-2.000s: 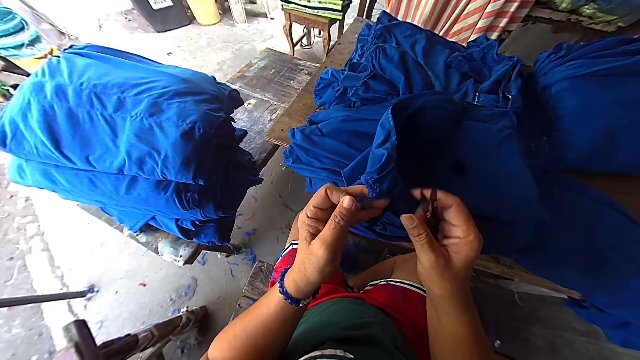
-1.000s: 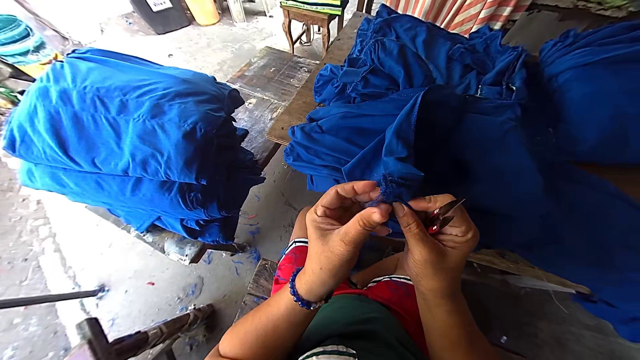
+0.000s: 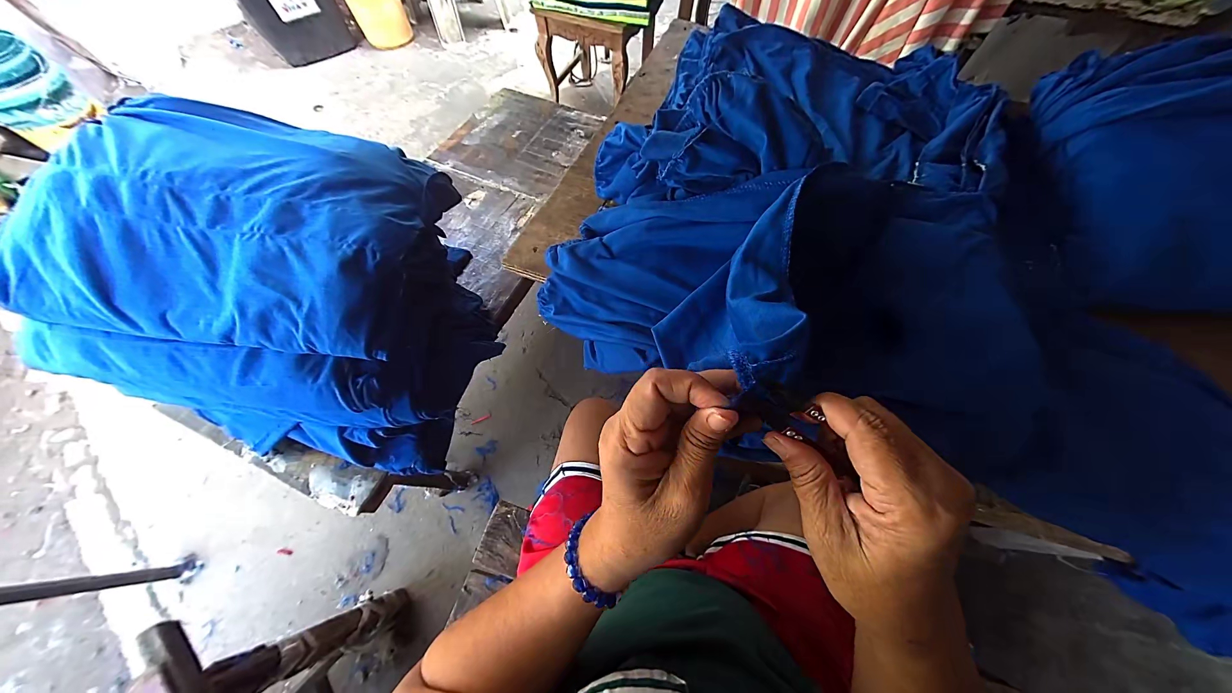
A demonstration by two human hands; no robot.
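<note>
Blue fabric (image 3: 760, 318) with a serged seam hangs over the near edge of the wooden table. My left hand (image 3: 664, 462), with a blue beaded bracelet at the wrist, pinches the seam end of this cloth between thumb and fingers. Close on its right, my right hand (image 3: 866, 491) grips small thread snips (image 3: 804, 423), whose dark blades point toward the pinched seam; the blades are hard to make out against the dark cloth. More gathered blue garments (image 3: 818, 106) lie piled behind, and another blue bundle (image 3: 1136, 173) lies at the right.
A large stack of folded blue cloth (image 3: 231, 250) rests on a low wooden bench (image 3: 520, 144) at the left. Thread scraps litter the concrete floor (image 3: 414, 558). A wooden stool (image 3: 587, 29) stands at the back, and a wooden frame piece (image 3: 308, 645) is at lower left.
The snips in my right hand pointed up and away from the cloth one second ago; now they are turned to the seam held by my left hand.
</note>
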